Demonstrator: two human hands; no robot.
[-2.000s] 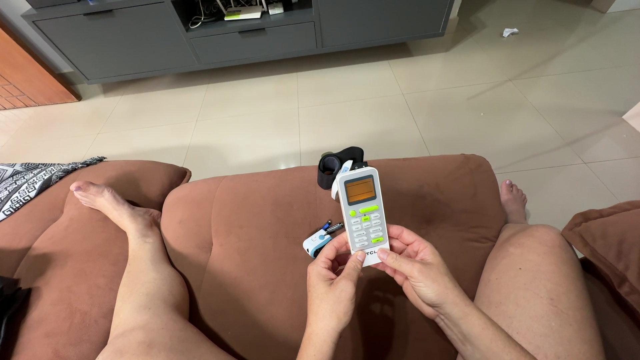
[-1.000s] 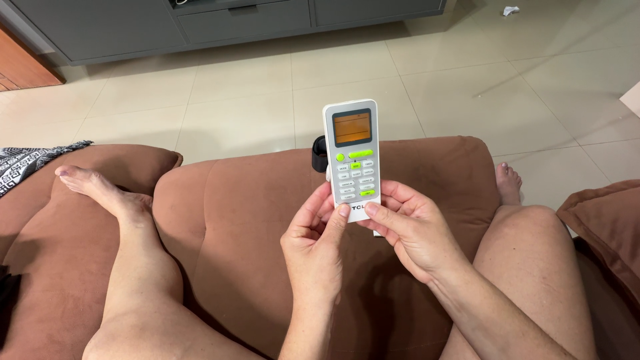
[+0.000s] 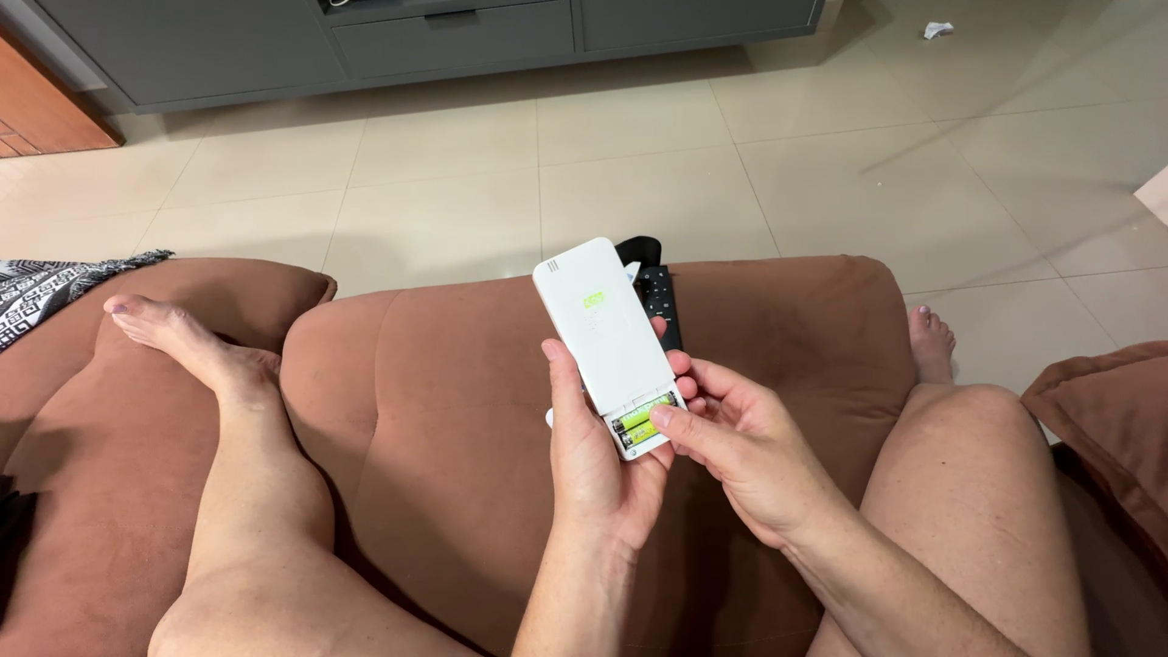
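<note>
A white air-conditioner remote control is held with its back towards me, tilted over the sofa. Its battery compartment at the lower end is uncovered, and green batteries lie side by side in it. My left hand grips the remote along its left edge and from beneath. My right hand is at the lower right edge, its thumb on the batteries and its fingers against the side. Whether it grips the remote firmly I cannot tell. Behind the remote, a black remote control with buttons is partly hidden, beside a dark object.
The brown sofa spreads under my legs, with a patterned throw at far left and a brown cushion at right. Beyond the tiled floor stands a grey cabinet. A small white scrap lies on the floor.
The white remote showed its screen and buttons before; now it is turned over, with its battery compartment exposed. My right thumb has moved from the remote's front onto the batteries.
</note>
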